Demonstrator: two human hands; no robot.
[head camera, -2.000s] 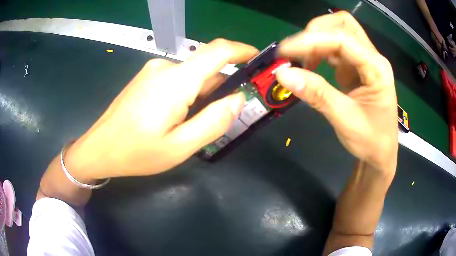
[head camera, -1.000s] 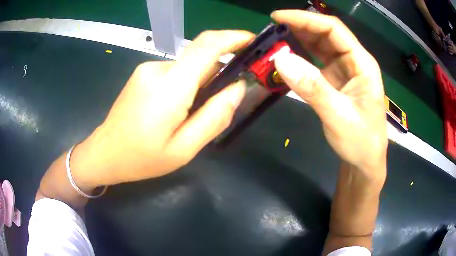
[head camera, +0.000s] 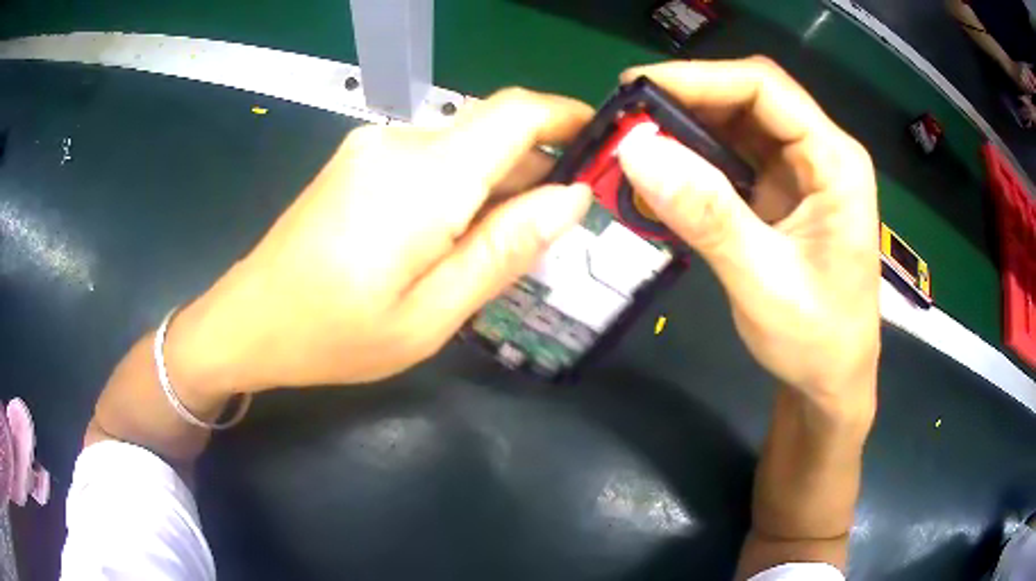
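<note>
An open-backed black phone unit (head camera: 568, 297) is held tilted above the bench, its open side facing me. Its red speaker holder (head camera: 604, 179) fills the upper end, and the green circuit board (head camera: 508, 329) with silver-white shielding covers (head camera: 600, 270) fills the lower end. My left hand (head camera: 375, 238) grips the unit's left side, thumb near the edge of the red part. My right hand (head camera: 773, 216) grips the upper right end, thumb pressed on the red part. The right thumb hides most of the round black loudspeaker (head camera: 638, 216).
A white edge rail (head camera: 227, 70) with a grey-white post (head camera: 392, 57) borders the green conveyor (head camera: 545, 45). A yellow-edged phone (head camera: 905, 264) lies by the rail at right, a red tray (head camera: 1011, 250) beyond. A pink fan (head camera: 21, 454) is at left. Another person's arm (head camera: 994, 40) shows top right.
The phone unit has turned so its open inside faces me more fully, showing more of the board. Both hands still hold it. Loose phones on the conveyor have shifted left.
</note>
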